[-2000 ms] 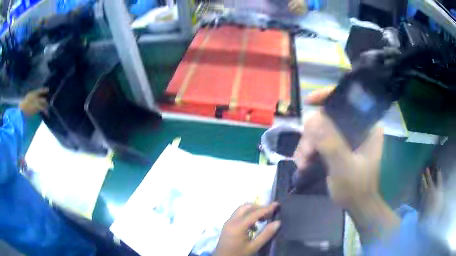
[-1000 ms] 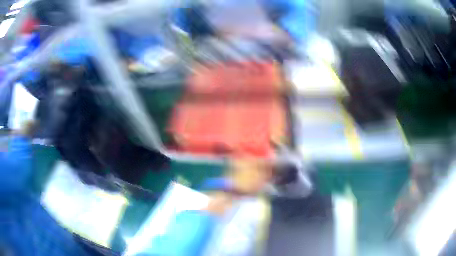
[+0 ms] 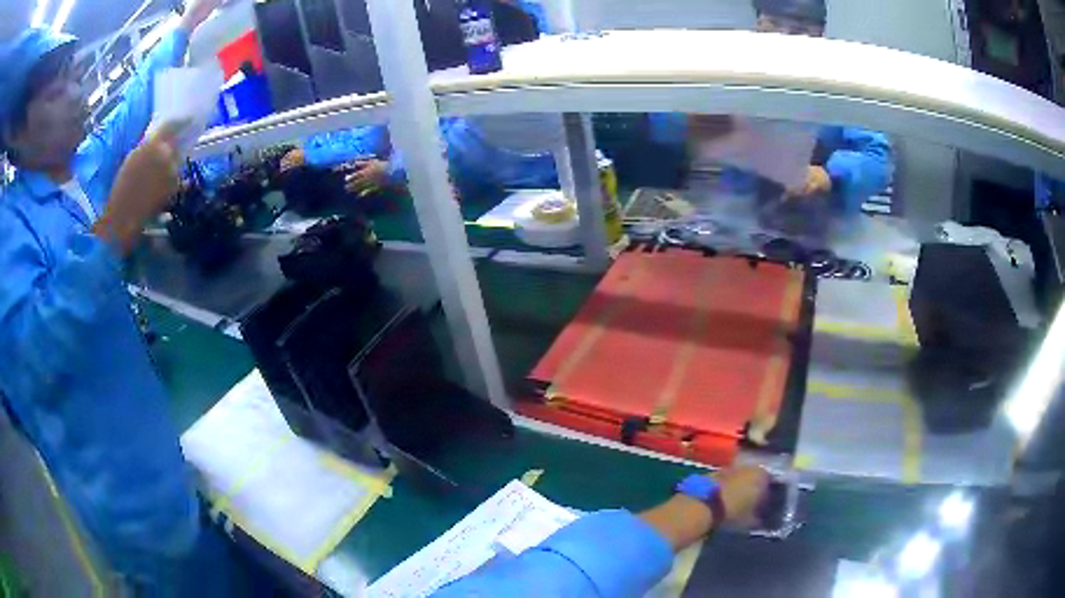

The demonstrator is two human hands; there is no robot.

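Observation:
My left hand [image 3: 738, 495], with a blue band on its wrist, reaches from the bottom edge to the small clear-lined tray [image 3: 789, 514]. Its fingers are at or in the tray, small and blurred, so whether they hold anything cannot be told. The black unit [image 3: 747, 572] lies just below the tray, cut off by the bottom edge. A pale patch shows on or beside it. A printed white sheet [image 3: 467, 543] lies left of it, partly under my sleeve. My right hand is out of view.
Red padded boards [image 3: 677, 339] lie behind the bench. Curved black panels [image 3: 409, 397] stand at left near a white post [image 3: 438, 210]. A person in blue [image 3: 94, 350] stands at far left holding paper. A dark box [image 3: 963, 298] is at right.
The view has tilted up and shifted, showing the shelf and more people. My left hand has moved from the unit to the tray. My right hand and the dark tool have left the view.

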